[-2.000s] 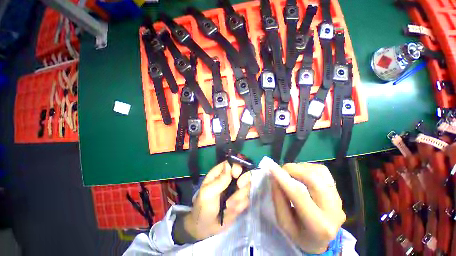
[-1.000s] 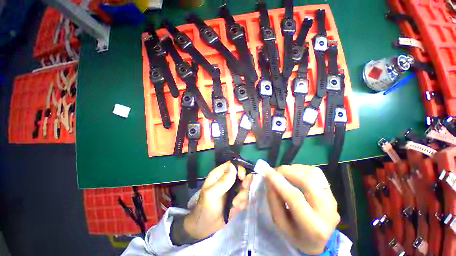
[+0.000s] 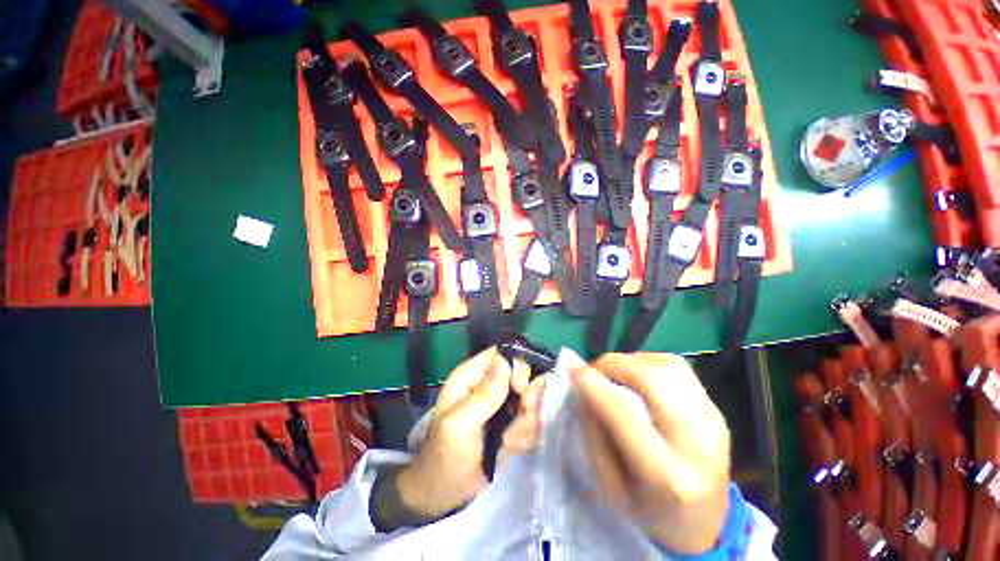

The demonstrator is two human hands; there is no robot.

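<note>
My left hand [image 3: 466,433] holds a black smartwatch [image 3: 526,353] edge-on in front of my chest, at the bench's front edge. Its black strap hangs down through my left fingers. My right hand [image 3: 658,438] pinches a small white cloth [image 3: 568,359] against the right end of the watch. Most of the cloth is hidden by my fingers. Behind my hands, an orange-red tray [image 3: 340,312] holds many black smartwatches in rows, backs with round sensors mostly up, straps overhanging the front rim.
A clear bottle with a red diamond label [image 3: 830,148] stands right of the tray, beside a thin blue tool [image 3: 881,173]. A white square [image 3: 253,230] lies left. Trays with pink-strap watches [image 3: 927,316] are at the right; more trays [image 3: 38,208] are at the far left.
The whole view has shifted slightly. My hands stay in nearly the same place, with the watch and cloth still held together. The watches on the tray have not visibly moved.
</note>
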